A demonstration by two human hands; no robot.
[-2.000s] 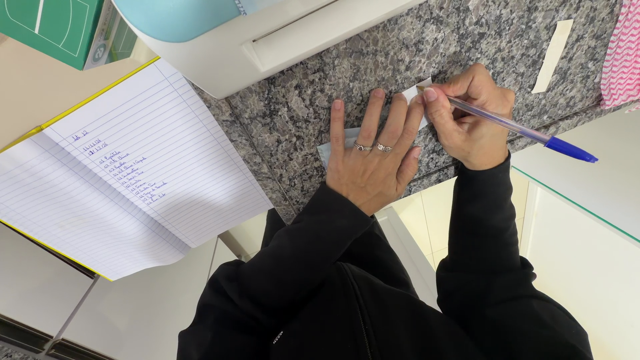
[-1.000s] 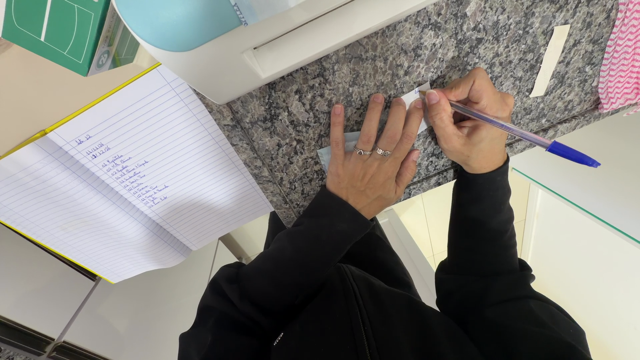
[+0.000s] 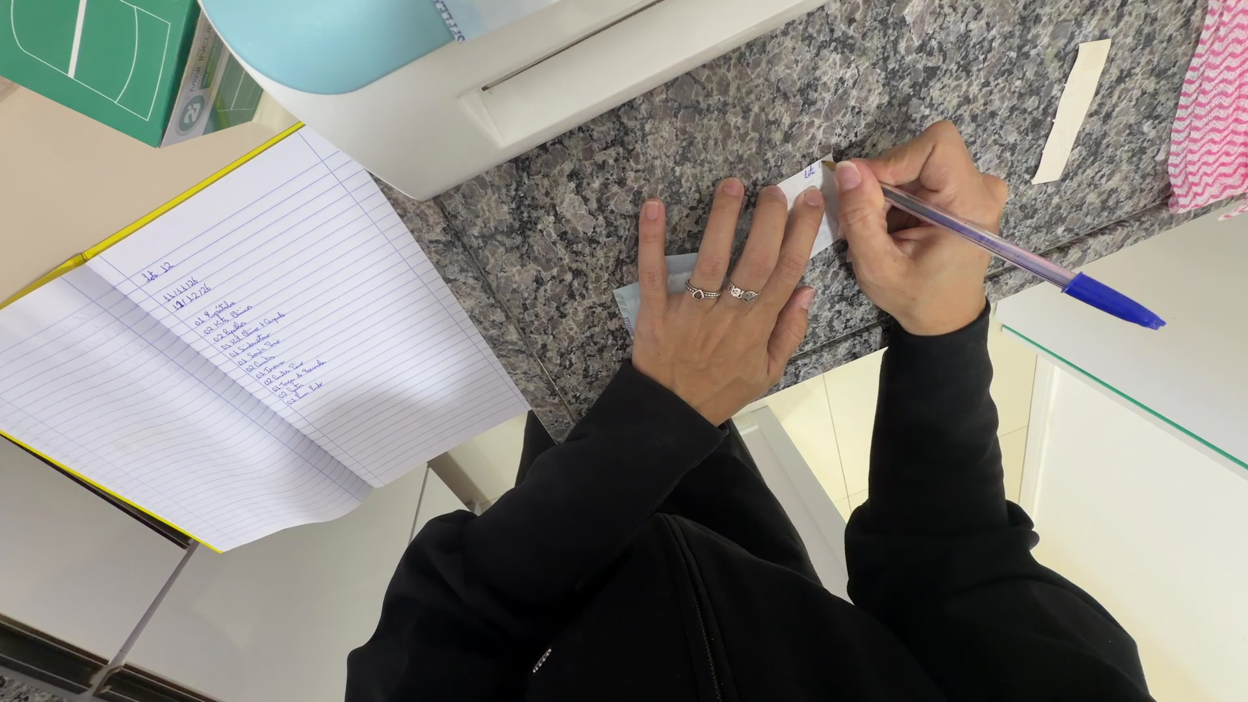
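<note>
My left hand (image 3: 721, 292), with two rings on it, lies flat with fingers spread over a small paper slip (image 3: 827, 200) on the granite countertop. Pale blue paper (image 3: 651, 283) shows beneath its fingers at the left. A clear ballpoint pen (image 3: 985, 239) with a blue cap on its rear end is in my right hand (image 3: 921, 229). The pen's tip meets the slip near its upper right end, beside a short bit of blue handwriting. Part of the slip is hidden under both hands.
An open lined notebook (image 3: 292, 224) with handwriting lies at the left. Behind it stand a green box (image 3: 97, 58) and a white and light-blue machine (image 3: 409, 127). A cream strip (image 3: 1072, 112) and a pink-and-white cloth (image 3: 1214, 107) lie at the right, above a glass edge (image 3: 1131, 400).
My hands have stayed in nearly the same places, with the pen still gripped. Its blue-capped end has tilted slightly lower.
</note>
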